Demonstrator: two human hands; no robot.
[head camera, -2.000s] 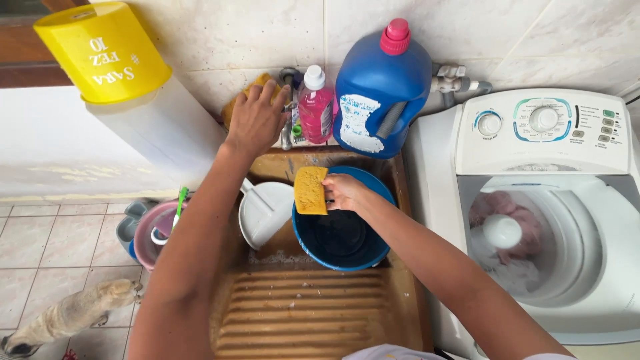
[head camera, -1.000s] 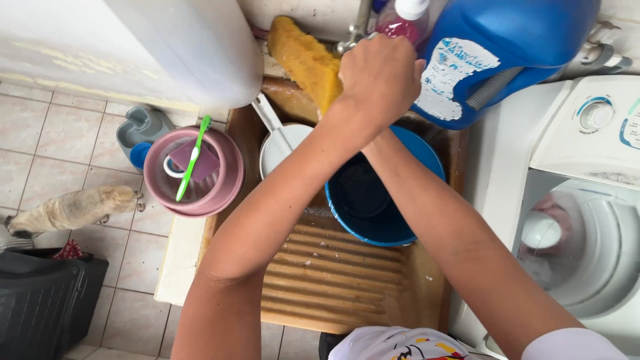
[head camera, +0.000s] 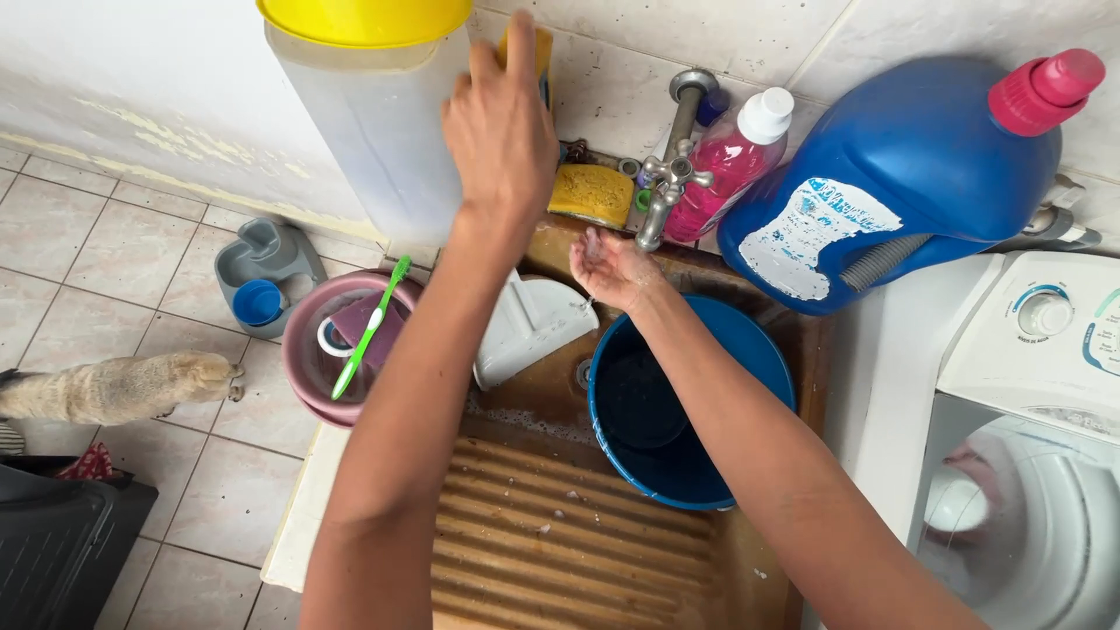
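My left hand (head camera: 503, 131) is raised beside the tall translucent container (head camera: 376, 131), its fingers over a yellow and blue object (head camera: 541, 66); its grip is partly hidden. My right hand (head camera: 612, 267) is open, palm up and wet, just below the metal tap (head camera: 672, 179). A yellow sponge (head camera: 591, 194) lies on the sink ledge left of the tap. Under my right forearm, a blue basin (head camera: 643, 402) with dark contents stands in the brown sink. Left of it rests a white dustpan-like scoop (head camera: 538, 328). A pink liquid bottle (head camera: 726, 166) stands right of the tap.
A large blue jug (head camera: 910, 166) stands behind the sink, beside a washing machine (head camera: 1032, 350). A ribbed washboard (head camera: 569, 534) is nearest me. On the left are pink bowls (head camera: 297, 350) with a green toothbrush (head camera: 372, 328), a grey holder (head camera: 267, 258) and a dog (head camera: 122, 385) on the floor.
My hands, together near the tap one second ago, are now apart. The sponge, in my right hand two seconds ago, is no longer there. The view has shifted.
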